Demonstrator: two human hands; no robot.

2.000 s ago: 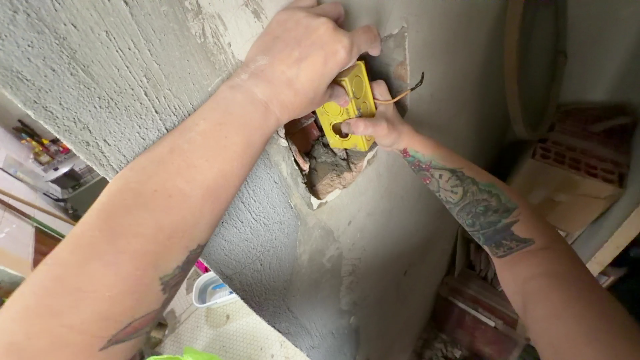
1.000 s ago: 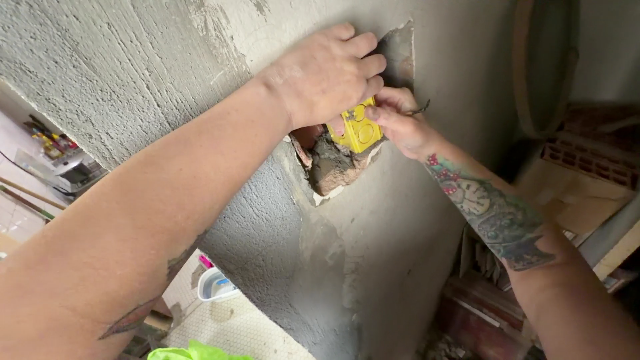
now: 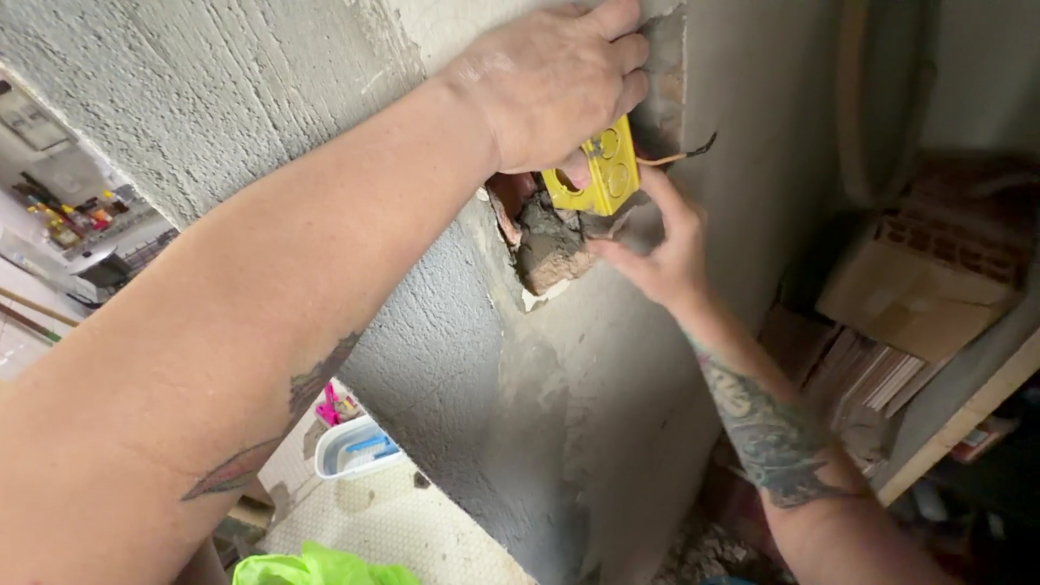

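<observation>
A yellow plastic electrical box [image 3: 611, 172] is tilted in a rough hole in the plastered wall. My left hand [image 3: 561, 85] grips it from above, with the thumb at a round opening in its side. Near the box's lower right corner is my right hand [image 3: 662, 236], its thumb and fingers apart; a finger is close to the box, and whether it touches cannot be told. An orange wire [image 3: 666, 159] with a dark end sticks out to the right beside the box. Grey mortar [image 3: 548, 231] and broken brick [image 3: 561, 268] show in the hole below it.
The rough wall [image 3: 422, 325] ends in an edge at lower left. Beyond it are a white plastic tub [image 3: 333, 451] with a blue item, and bright green material [image 3: 321, 566]. On the right stand a cardboard box [image 3: 914, 296], stacked tiles [image 3: 881, 378] and a wooden-edged shelf [image 3: 959, 422].
My right hand has let go of the yellow box's right side and moved lower, its fingers spreading. The orange wire shows more plainly than one second ago. My left hand stays on the box.
</observation>
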